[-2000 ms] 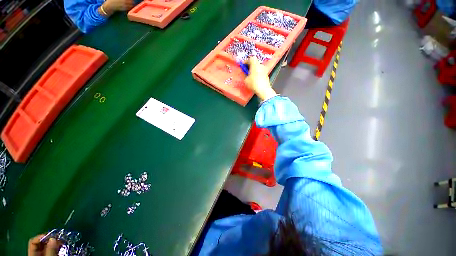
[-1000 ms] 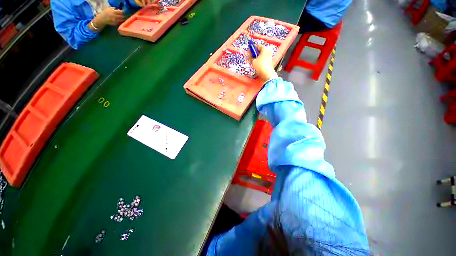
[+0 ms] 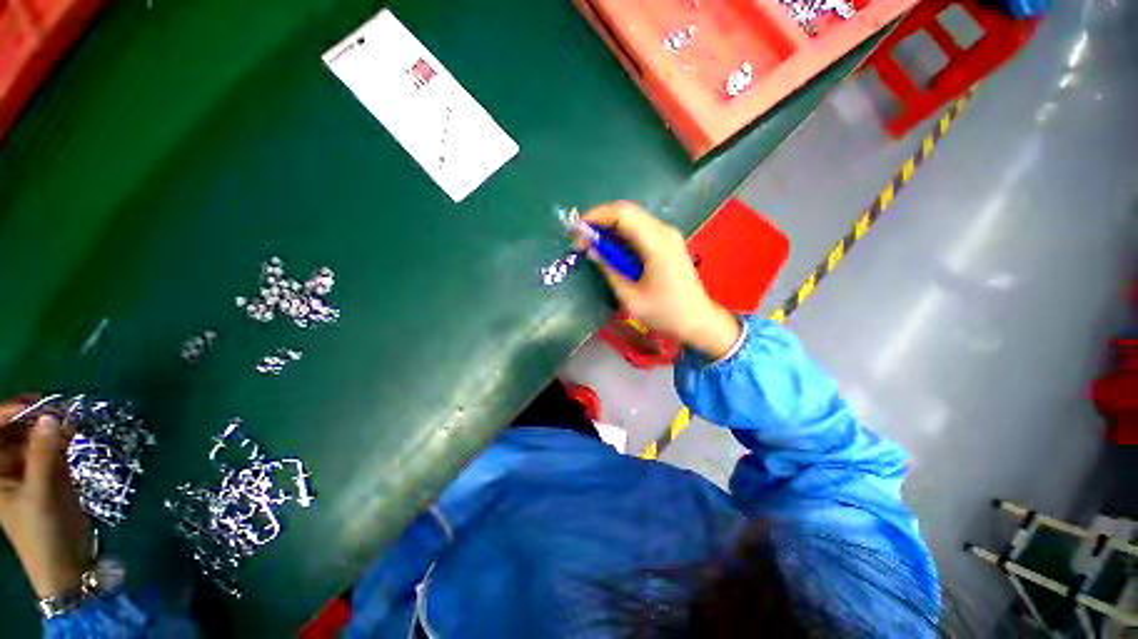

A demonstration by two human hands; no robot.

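Observation:
My right hand [image 3: 655, 275] holds blue-handled nippers [image 3: 614, 252] over the green bench. A few small silvery parts [image 3: 558, 268] show beside its fingertips; whether it grips any is unclear. My left hand [image 3: 44, 499] is at the left edge, partly cut off, its fingers at a dense silvery pile of frames [image 3: 110, 459]. Whether it grips a frame is unclear. A looser pile of thin runners [image 3: 243, 502] lies to the right of that pile. Small cut parts lie in a cluster [image 3: 290, 295], with two smaller groups [image 3: 197, 346] [image 3: 278, 362] below it.
A white card [image 3: 424, 106] with a red mark lies on the green bench [image 3: 412, 287]. A red-orange divided tray [image 3: 701, 94] with silvery parts is at the top right, another tray [image 3: 31, 44] at the top left. Red stools [image 3: 749, 243] [image 3: 951, 44] stand beyond the bench edge.
The view has shifted nearer my body. My right hand has left the divided tray with the nippers and is over the bench near its edge. My left hand has come back into view.

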